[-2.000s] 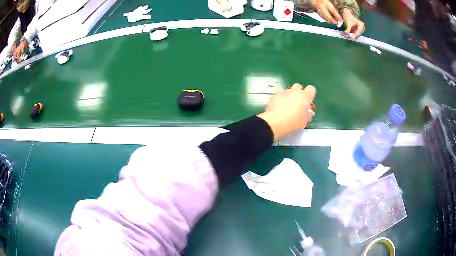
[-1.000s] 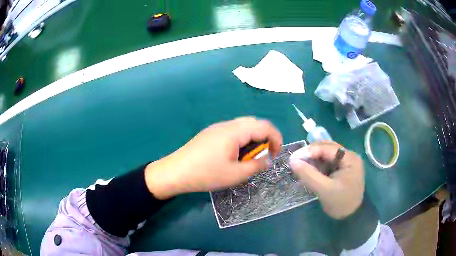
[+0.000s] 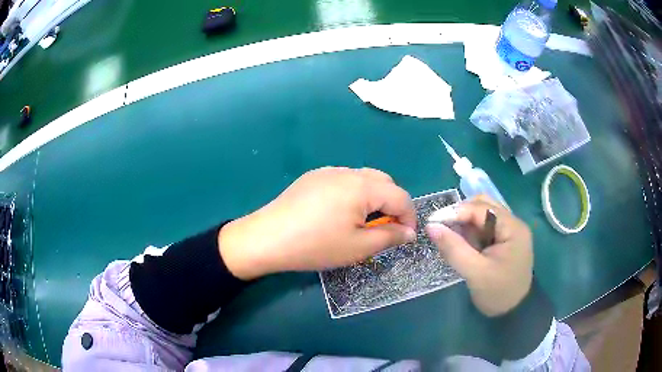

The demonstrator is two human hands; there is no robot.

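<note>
My left hand (image 3: 327,221) is over the left part of the pin tray (image 3: 336,312) and grips a plastic unit (image 3: 380,220); only an orange edge and a bit of black show between thumb and fingers. My right hand (image 3: 493,254) is over the tray's right end, with a white wrap (image 3: 445,214) at its fingertip. The silver end of the tweezers (image 3: 488,226) sticks out of this hand. The fingertips of both hands are close together. Whether the right fingertips hold a pin cannot be seen. The tray holds many thin silver pins.
A dropper bottle (image 3: 475,180) lies behind my right hand. A tape roll (image 3: 565,199), a plastic bag over a second box (image 3: 555,160) and a water bottle (image 3: 524,35) are at right. A paper wipe (image 3: 408,89) lies at back. Beyond the white rail (image 3: 290,52), the green conveyor carries black-and-orange units (image 3: 219,20).
The left hand has come back from the conveyor with a unit and is now over the tray. Over the last second, the unit has turned in the fingers and shows less. The view has tilted down.
</note>
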